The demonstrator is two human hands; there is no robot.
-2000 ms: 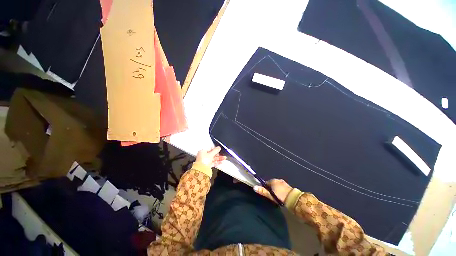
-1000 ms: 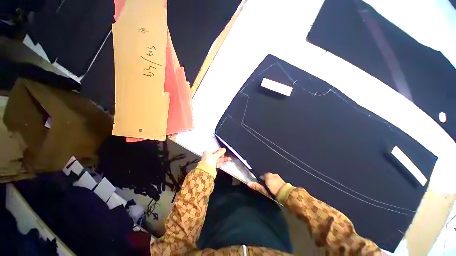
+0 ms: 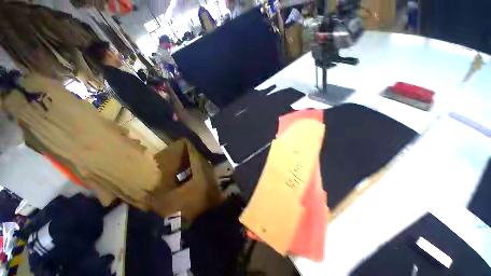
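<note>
Neither of my hands is in the picture. The nearest things are a black fabric panel (image 3: 393, 259), cut off by the lower right edge, with a pale bar-shaped weight (image 3: 434, 252) lying on it. A small pale tip shows on the panel at the bottom edge; I cannot tell what it is. A tan card template (image 3: 285, 178) with handwriting lies over a red-orange template (image 3: 313, 226) at the table's left side. More black fabric (image 3: 360, 143) lies behind them.
A cutting machine (image 3: 329, 54) stands on its flat base at the table's far part. A red-topped block (image 3: 411, 92) lies to its right. A person in black (image 3: 141, 99) stands beyond the left side. Tan patterns (image 3: 81, 135) hang at left, near an open brown box (image 3: 186, 178).
The view has swung up and left. My hands, the shears and most of the near panel have left the picture. The machine, the red-topped block and the person now show.
</note>
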